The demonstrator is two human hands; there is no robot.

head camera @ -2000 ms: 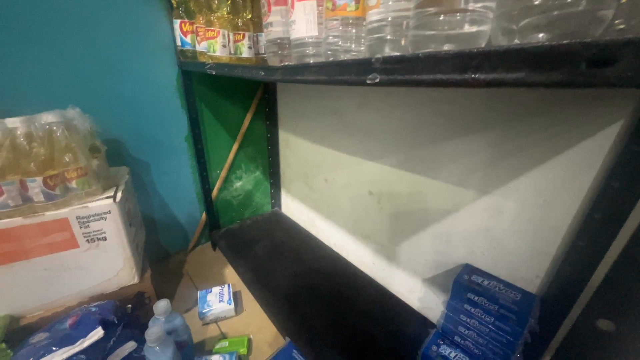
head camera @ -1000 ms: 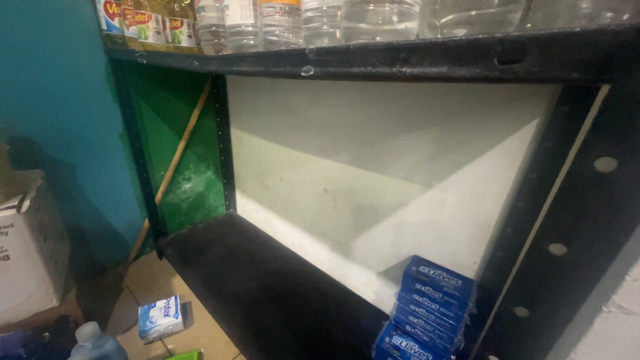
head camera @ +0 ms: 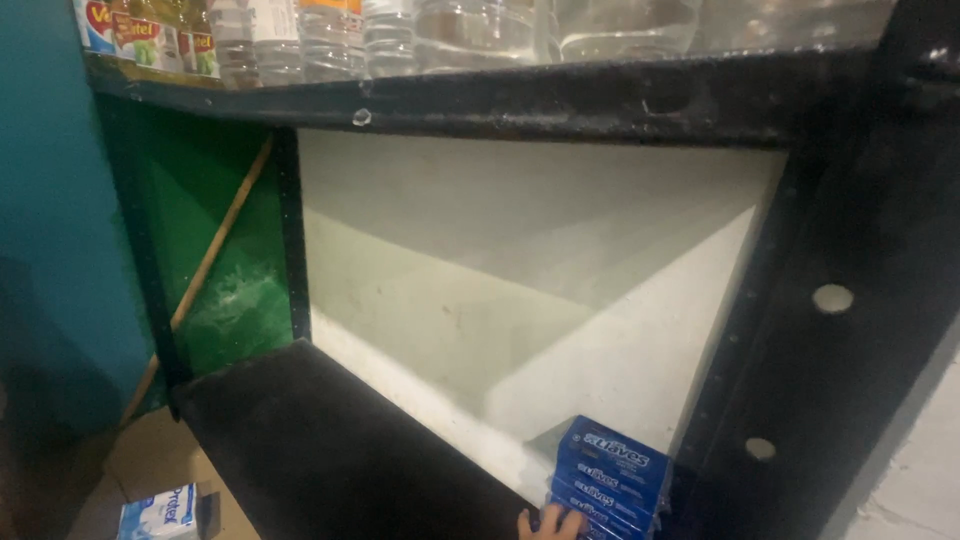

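Observation:
Blue packs labelled Llaves [head camera: 607,472] are stacked at the right end of the black lower shelf [head camera: 352,450], against the pale back wall. One hand, which looks like my left hand [head camera: 553,523], shows only its fingers at the bottom edge, touching the left front of the lower packs; whether it grips them cannot be told. My right hand is out of view. A white and blue Protex pack [head camera: 161,514] lies on the tiled floor left of the shelf.
The upper shelf [head camera: 480,105] crosses above, with oil bottles [head camera: 157,37] and clear bottles [head camera: 330,45] on it. A wooden stick [head camera: 217,240] leans by the green side panel [head camera: 240,300]. A black perforated upright [head camera: 795,360] stands at right.
Fingers have come into view at the bottom, by the blue packs. The view has swung to the right, so the white carton at the left is out of frame.

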